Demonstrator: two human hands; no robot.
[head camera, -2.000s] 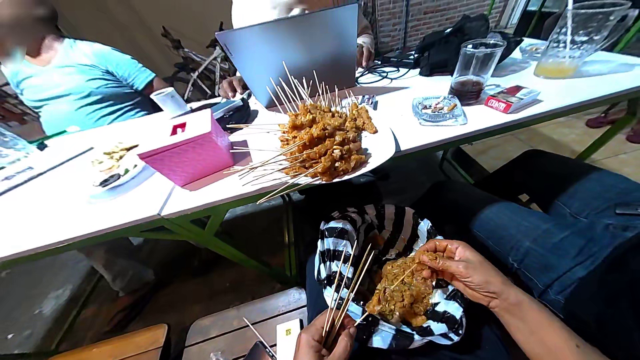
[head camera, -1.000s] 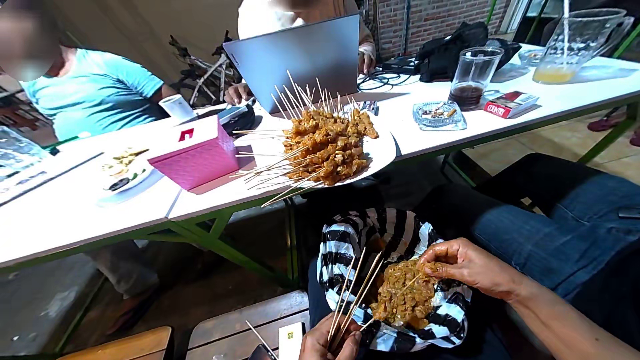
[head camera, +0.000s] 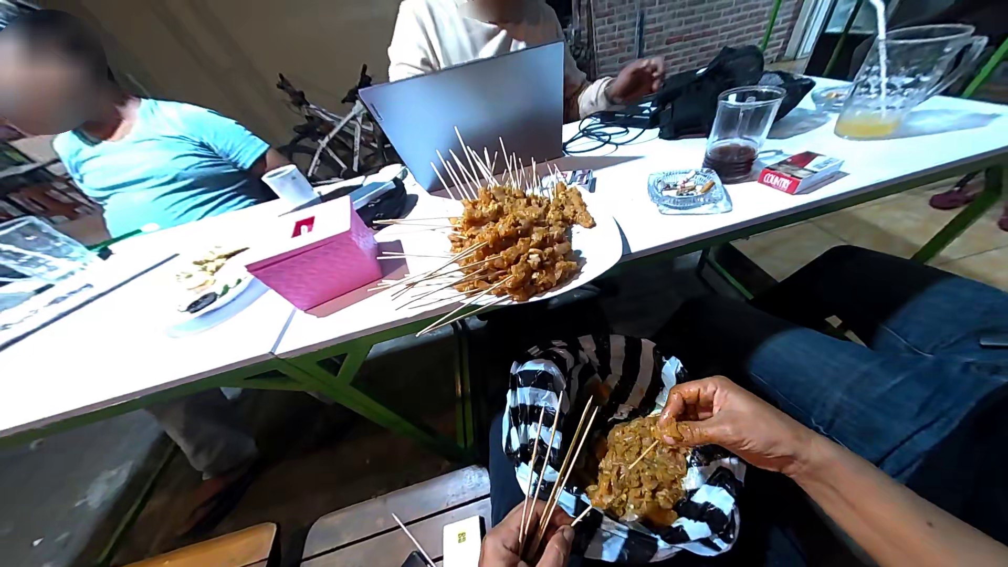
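Observation:
My left hand (head camera: 529, 539), low in the view, is closed round several bare bamboo skewers (head camera: 561, 472) that point upward. One more skewer slants from it over the marinated meat pieces (head camera: 639, 472), which lie in a black-and-white striped plastic bag (head camera: 543, 386) on my lap. At the bag's right side, my right hand (head camera: 701, 417) pinches a piece of meat near that skewer's upper end; whether the tip pierces it I cannot tell. On the table, a white plate (head camera: 602, 264) holds a heap of skewered meat (head camera: 520, 240).
The white table (head camera: 331, 327) carries a pink box (head camera: 319, 264), an open laptop (head camera: 480, 110), a glass ashtray (head camera: 689, 193), a glass of dark drink (head camera: 740, 138), a cigarette pack (head camera: 799, 172) and a pitcher (head camera: 898, 87). Two people sit across. A wooden slatted seat (head camera: 394, 524) is beside me.
The person behind the laptop has raised a hand beside it. My two hands stay at the bag, still holding skewers and meat.

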